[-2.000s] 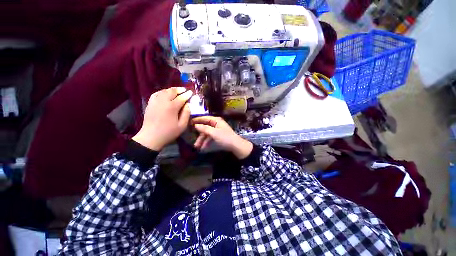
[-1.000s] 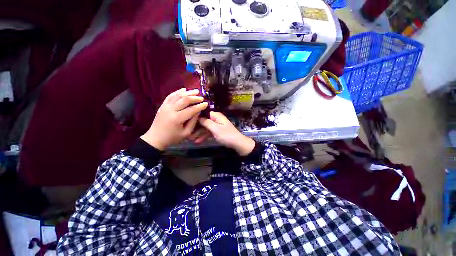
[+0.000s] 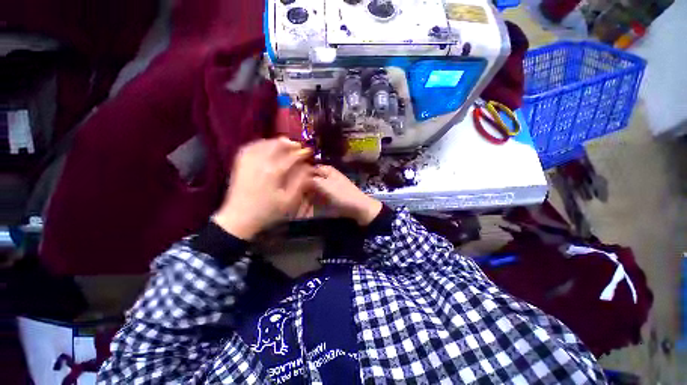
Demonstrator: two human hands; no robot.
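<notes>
The white and blue overlock machine stands in front of me, its needle area at its left side with dark lint around it. My left hand is blurred, with its fingers bent just in front of the needle area. My right hand is close beside it, and its fingertips are partly hidden behind the left hand. Large maroon fabric lies left of the machine and reaches up to the needle area. What the fingers hold is hidden or too blurred to tell.
Red and yellow scissors lie on the white table right of the machine. A blue plastic basket stands beyond them. A maroon bundle with a white strip is at the lower right. Dark lint lies on the table.
Since two seconds ago both hands have drawn closer together in front of the needle area. The left hand's fingers have shifted right, over the right hand's fingertips. The maroon fabric's folds near the machine have changed.
</notes>
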